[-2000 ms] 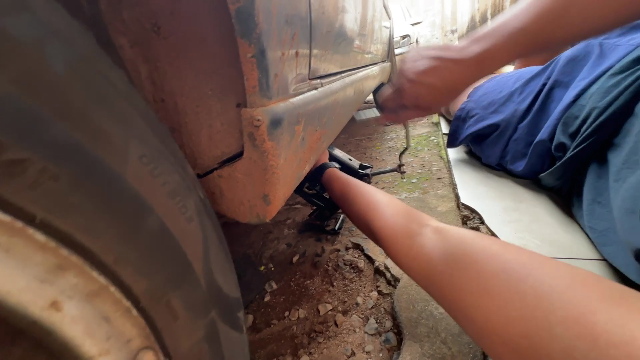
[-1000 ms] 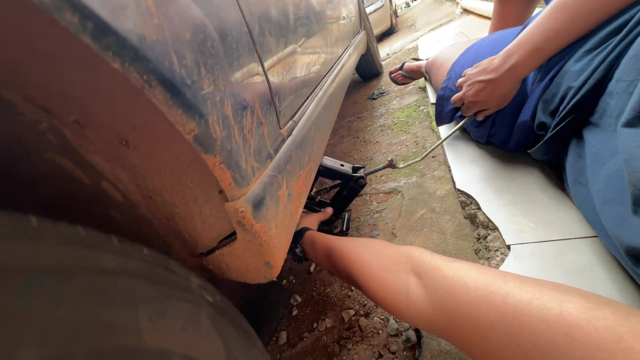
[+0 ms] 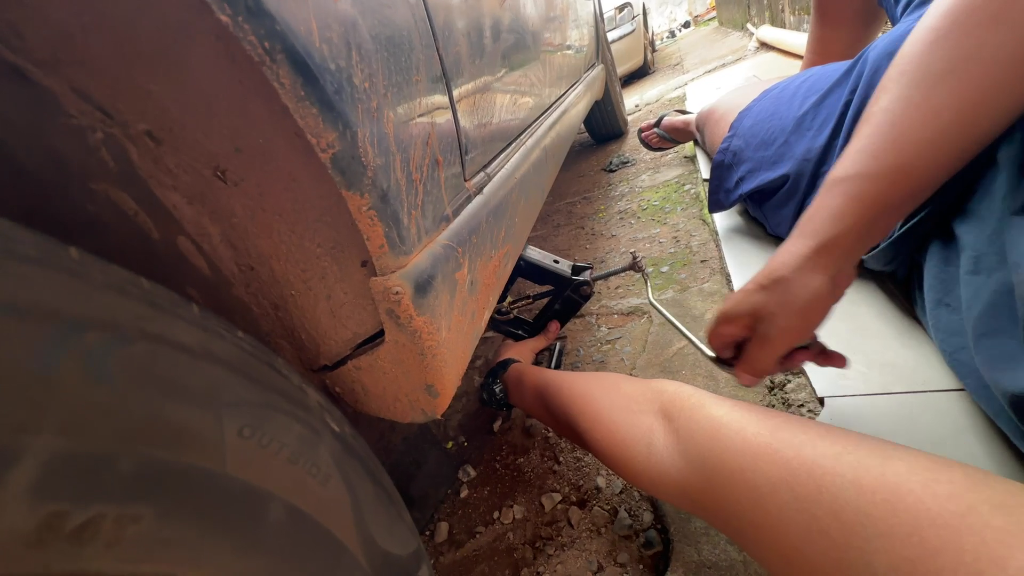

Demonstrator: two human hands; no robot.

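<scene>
A black scissor jack (image 3: 552,292) stands on the ground beneath the muddy sill of a car (image 3: 472,264). My left hand (image 3: 524,348), with a black watch on its wrist, grips the jack low down; its thumb shows, while most fingers are hidden. From the jack a threaded screw runs right to a joint with a bent metal crank (image 3: 676,320). My right hand (image 3: 776,328), slightly blurred, is closed around the crank's far end, to the right of the jack. The contact between the jack's top and the car is hidden.
A large tyre (image 3: 160,400) fills the lower left. Stones (image 3: 552,502) and loose soil lie below the jack. White floor tiles (image 3: 888,336) edge the concrete at right. A sandalled foot (image 3: 672,128) and blue shorts (image 3: 776,152) are beyond. Another car (image 3: 628,36) stands behind.
Since one second ago my right hand has swung the crank's end downward in the view. Two seconds ago the crank stood upright. My left hand stays at the jack. The view has shifted from the first frame.
</scene>
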